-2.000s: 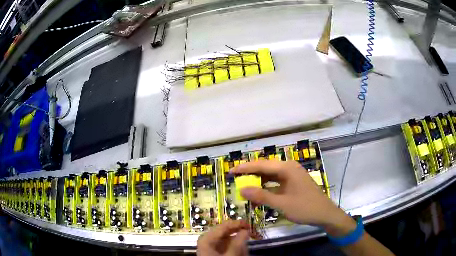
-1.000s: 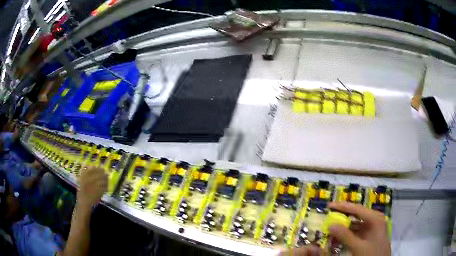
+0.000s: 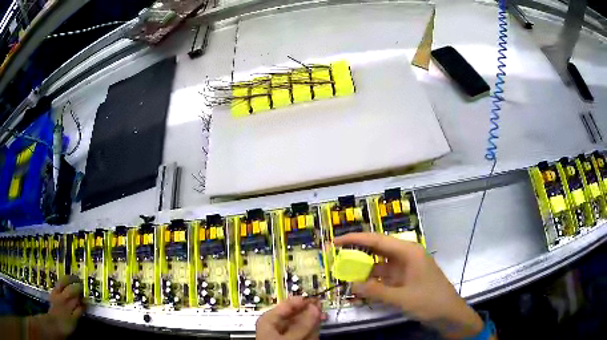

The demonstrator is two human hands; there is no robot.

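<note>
My right hand [image 3: 406,279], with a blue wrist band [image 3: 488,328], holds a yellow taped transformer [image 3: 353,265] between thumb and fingers, just above the row of boards. My left hand [image 3: 293,320] is at the front edge of the boards, with its fingertips pinched on the dark lead wires [image 3: 327,291] that trail from the block. The power supply boards [image 3: 255,262] stand side by side in the channel; the one under the transformer is partly hidden by my right hand.
Yellow blocks with dark leads lie on the white foam pad [image 3: 319,146]. A black mat [image 3: 130,133], blue bin [image 3: 30,172], phone [image 3: 460,71] and cardboard [image 3: 424,43] lie around it. A blue coiled cord [image 3: 498,86] hangs at right. Another person's hand [image 3: 66,302] is at the left boards.
The view swung left, then back right. The transformer stays in my right hand and is now tilted over the boards. My left hand is again fully beside it, on the leads.
</note>
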